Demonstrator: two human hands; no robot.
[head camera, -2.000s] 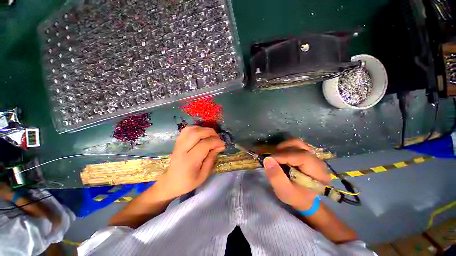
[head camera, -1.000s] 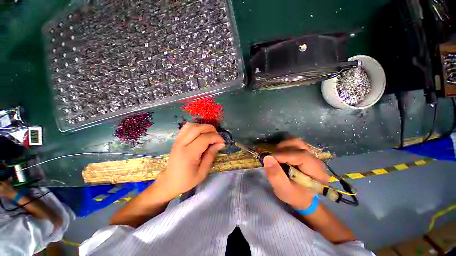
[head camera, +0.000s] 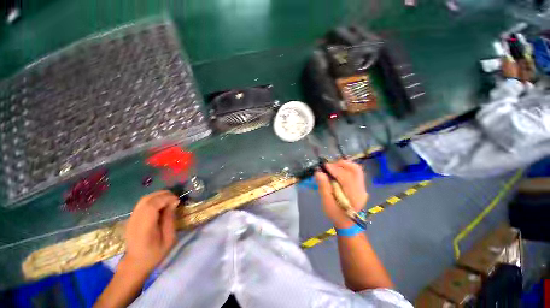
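The view is blurred. My right hand grips the soldering iron, its thin tip pointing up toward the bench, just below the white cup of silvery bits. My left hand is at the wooden strip, fingertips together beside a small dark and silvery round unit; blur hides whether the fingers hold it. A bright red heap lies just above the unit. A dark red heap lies further left.
A blister tray of round units fills the upper left. A black case stands between tray and cup. A black station with a brown box of metal pins stands right of the cup. Another person's pale sleeve is at far right.
The view has swung right, showing the station and another person. My right hand has moved the iron away from the left hand and the unit, toward the cup. The tip now points up.
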